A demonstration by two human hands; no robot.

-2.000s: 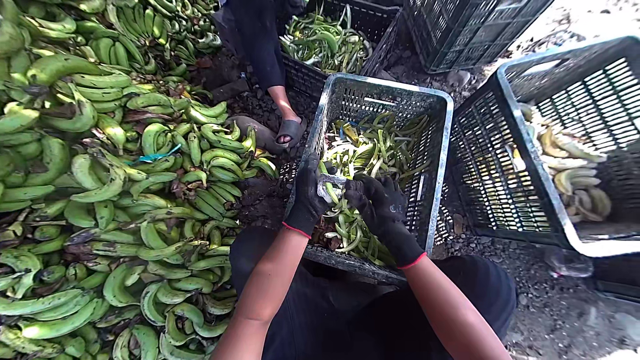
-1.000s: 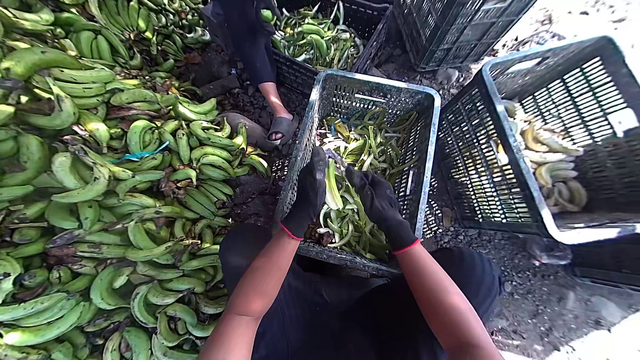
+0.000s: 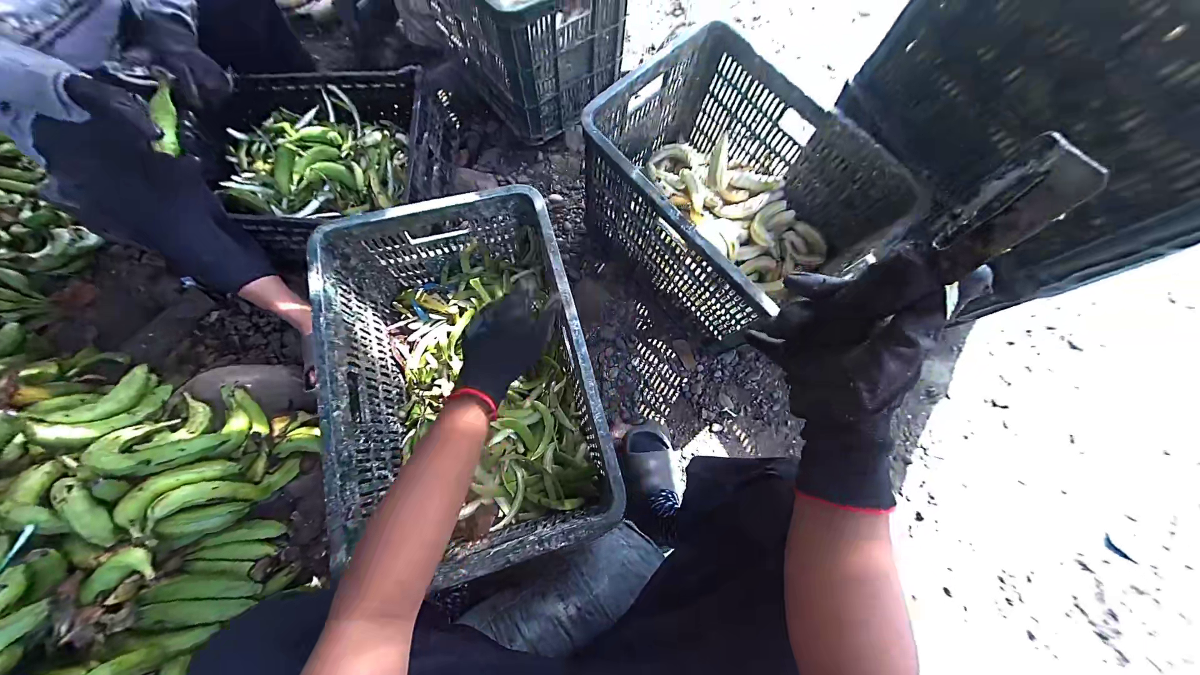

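My left hand (image 3: 506,342), in a black glove with a red cuff, is over the green peels (image 3: 525,441) in the dark plastic crate (image 3: 326,375) before me; its fingers are blurred and I cannot tell whether they hold anything. My right hand (image 3: 858,347), gloved alike, is raised at the right beside a second crate (image 3: 609,159) with peeled plantains (image 3: 750,211) in it. A flat, dark-stained blade (image 3: 1027,202), apparently a knife, sticks up from the right hand's grip, while some of its fingers are spread toward the crate.
A heap of green plantains (image 3: 169,497) covers the ground at the left. A person in dark trousers (image 3: 178,220) holds a green plantain (image 3: 165,117) by another crate of peels (image 3: 309,159). More crates stand behind (image 3: 553,75) and at the right (image 3: 1069,112).
My hands were close together over the peel crate; the right has moved away to the right, past the crate's rim. The pale, partly peeled piece between them is no longer seen there. The view has swung right.
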